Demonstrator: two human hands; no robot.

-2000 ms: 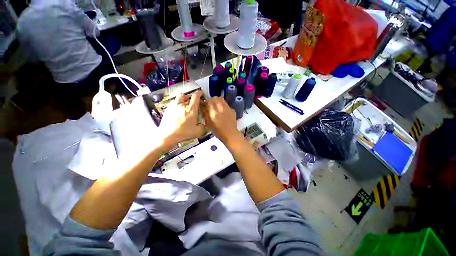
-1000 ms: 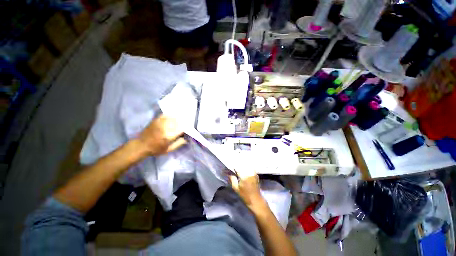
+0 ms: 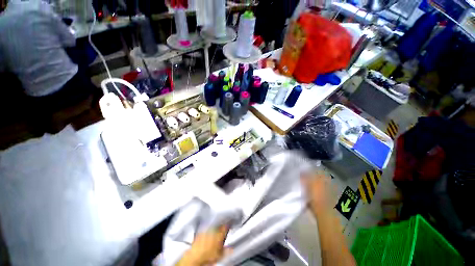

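Observation:
A pale grey-white garment piece is stretched between my hands in front of the machine table, blurred by motion. My left hand holds its lower left part near the bottom of the picture. My right hand holds its right end, over the floor beside the table. The beige-metal overlock machine stands beyond the cloth, with its row of cream tension knobs and pale cloth plate. No cloth shows under the needle area. Yellow and black snips lie on the table to the right.
More pale cloth lies at the left. Thread cones cluster right of the machine. A side table holds a red bag. A black plastic bag, a grey bin and a green crate are at right. A person sits upper left.
Since one second ago my view has turned right. The garment piece has moved off the table's front edge to the right, still between both hands. Two seconds ago both hands were at the machine head.

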